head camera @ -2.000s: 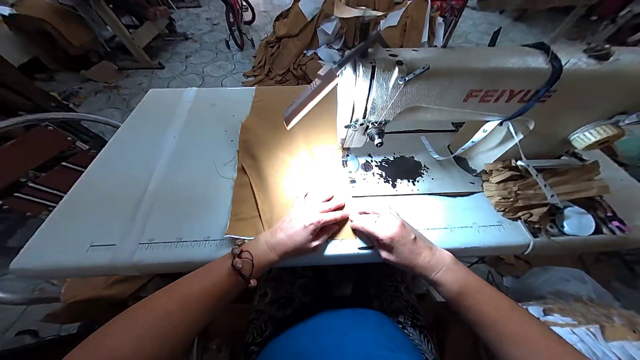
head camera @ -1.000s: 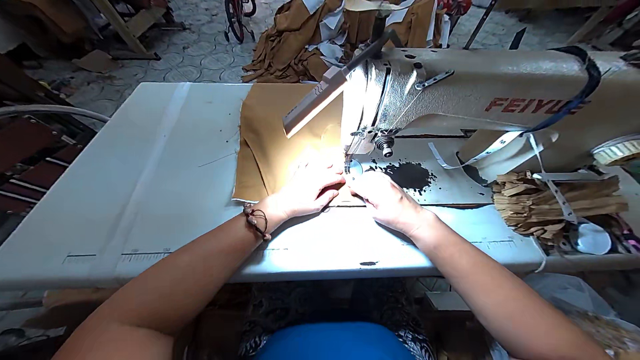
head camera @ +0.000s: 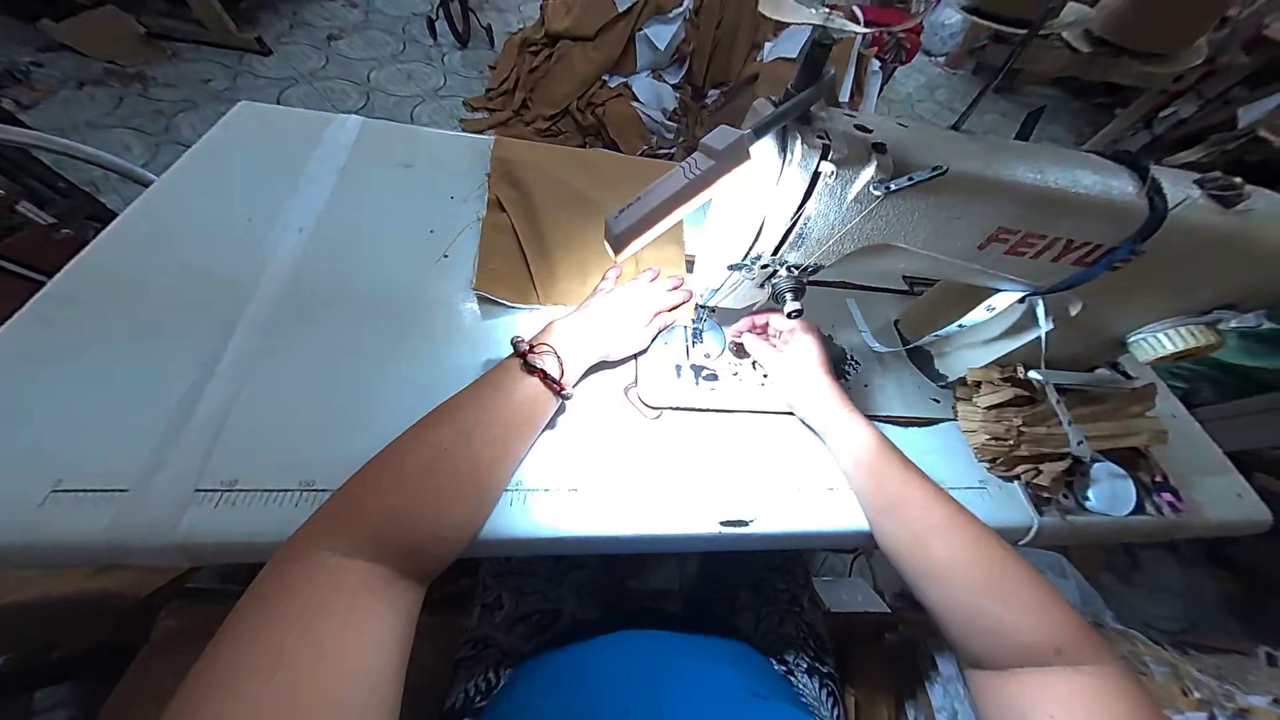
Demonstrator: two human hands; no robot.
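Observation:
A tan fabric piece [head camera: 545,225] lies on the white sewing table [head camera: 330,400], its right edge by the needle area of the industrial sewing machine [head camera: 900,200]. My left hand [head camera: 625,315] rests on the fabric's lower right part, fingers spread and pointing toward the machine. Just right of the presser foot [head camera: 703,325], my right hand [head camera: 785,355] is raised over the bed with its fingers bent together; whether it holds something small cannot be told. A lit lamp bar [head camera: 680,190] hangs over the fabric and glares on the left hand.
At the right of the table lie a bundle of brown fabric strips [head camera: 1060,420], a measuring tape [head camera: 950,330] and a round white object [head camera: 1108,488]. Brown and white fabric scraps [head camera: 580,75] are heaped behind the table. The machine head overhangs the bed.
The tan fabric and my left hand have moved away from me, toward the table's far edge. My right hand has left the fabric and is now right of the presser foot.

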